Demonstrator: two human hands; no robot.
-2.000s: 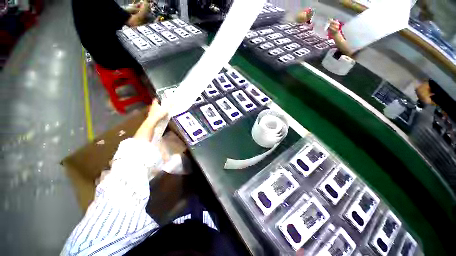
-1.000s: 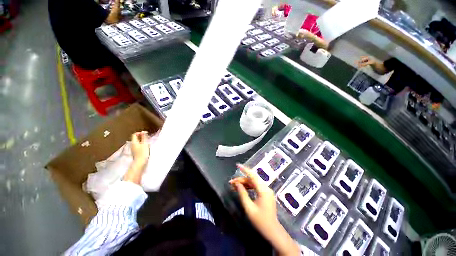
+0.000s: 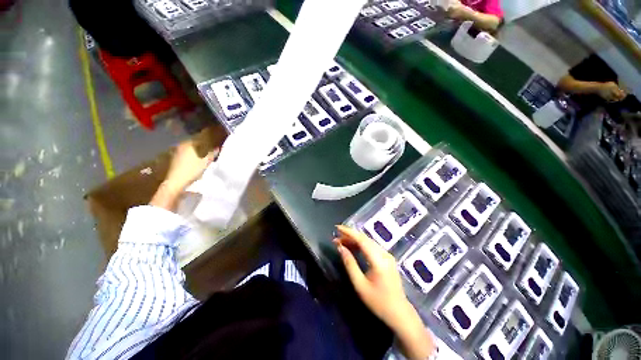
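Note:
A long white strip (image 3: pixel 295 77) hangs from the top edge down over the left tray, its crumpled lower end above the carton. My left hand (image 3: pixel 184 170) is over the carton, fingertips beside the strip; whether they grip it is unclear. My right hand (image 3: pixel 379 271) is at the left edge of the near clear tray (image 3: pixel 371 204), thumb and finger apart, with nothing visible between them. White device units (image 3: pixel 434 259) with dark ovals lie in this tray. A second tray (image 3: pixel 205 88) of units lies further left, partly behind the strip. A white label roll (image 3: pixel 378 143) sits between the trays, its tail loose.
A brown carton (image 3: pixel 116 190) holding pale waste is on the floor at left, with a red stool (image 3: pixel 144 88) beyond. The green belt (image 3: pixel 464 130) runs behind the trays. Other workers' hands (image 3: pixel 610 91) are across it. A small white fan (image 3: pixel 618 346) is at lower right.
My right hand has come into view since the oldest frame. My left hand moved down into the carton area, then up and slightly left. The strip's lower end dropped, then rose again.

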